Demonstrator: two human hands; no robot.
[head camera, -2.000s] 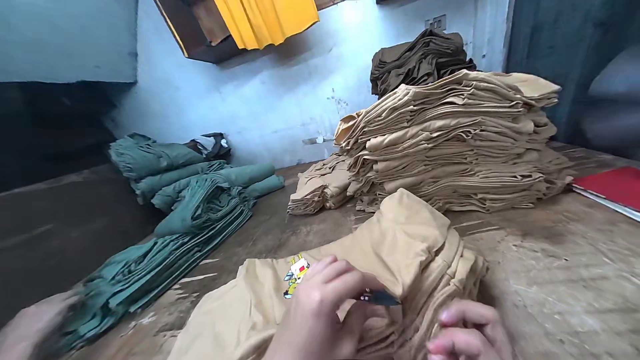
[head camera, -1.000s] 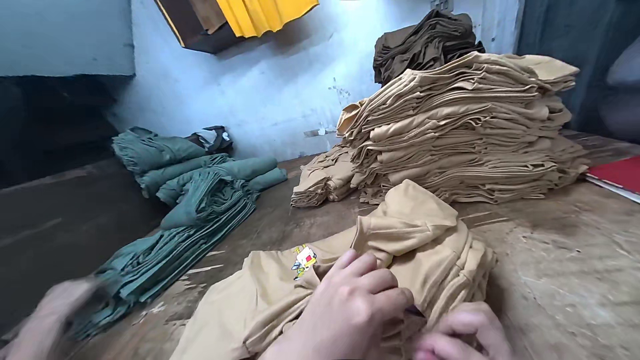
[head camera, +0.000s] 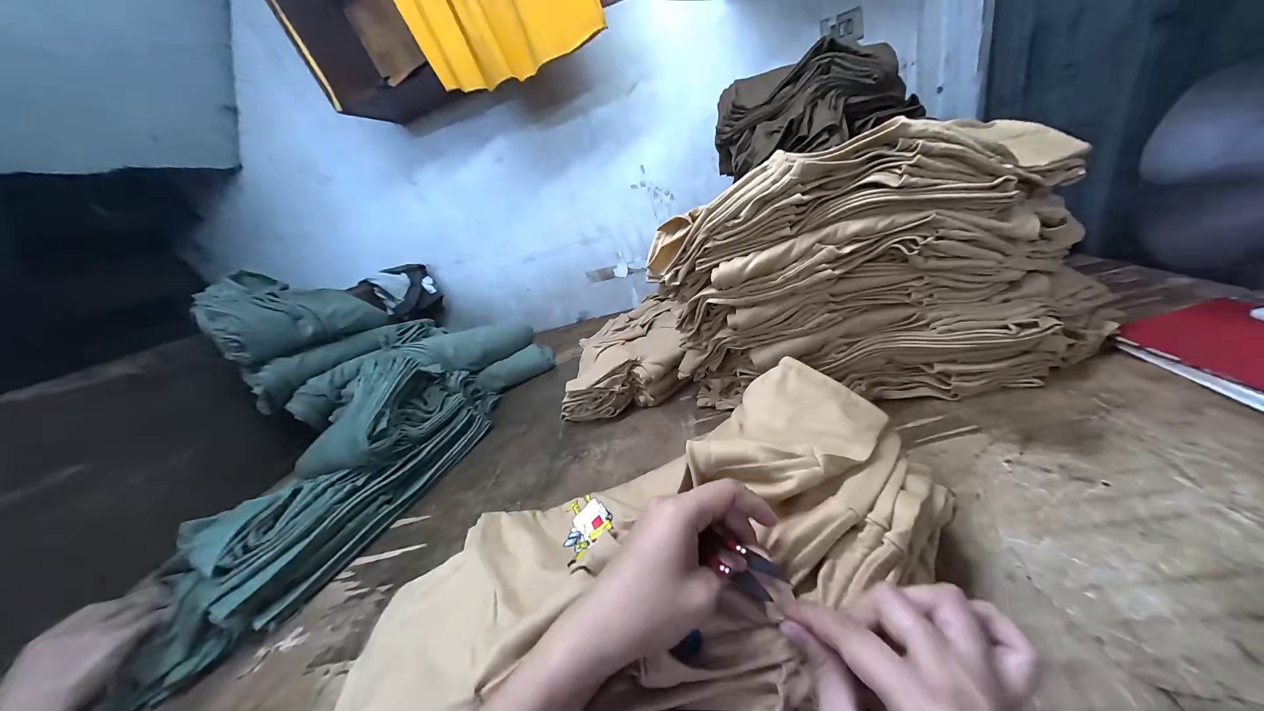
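A tan garment (head camera: 444, 602) with a small colourful embroidered or printed figure (head camera: 590, 525) lies bunched under my hands at the near edge of the table. My left hand (head camera: 662, 573) holds small thread snips (head camera: 746, 573) with red on the handles; their dark blades are apart and point at the cloth by my right fingertips. With thumb and fingers, my right hand (head camera: 918, 642) pinches a bit of the tan cloth just right of the blade tips. Behind the hands the garment rises in a thick fold (head camera: 810, 410). The cloth under my left palm is partly hidden.
Tall stacks of folded tan garments (head camera: 889, 276) stand at back right, topped by dark brown cloth (head camera: 810, 104). Green garments (head camera: 395, 434) lie at left, where another person's hand (head camera: 84, 647) touches them. A red folder or book (head camera: 1200, 341) lies at right. A yellow cloth (head camera: 499, 39) hangs above.
The snips' blades, barely visible before, now show between my hands, close to my right fingertips. The garment has shifted slightly under my hands. The other person's hand has moved about at the green cloth.
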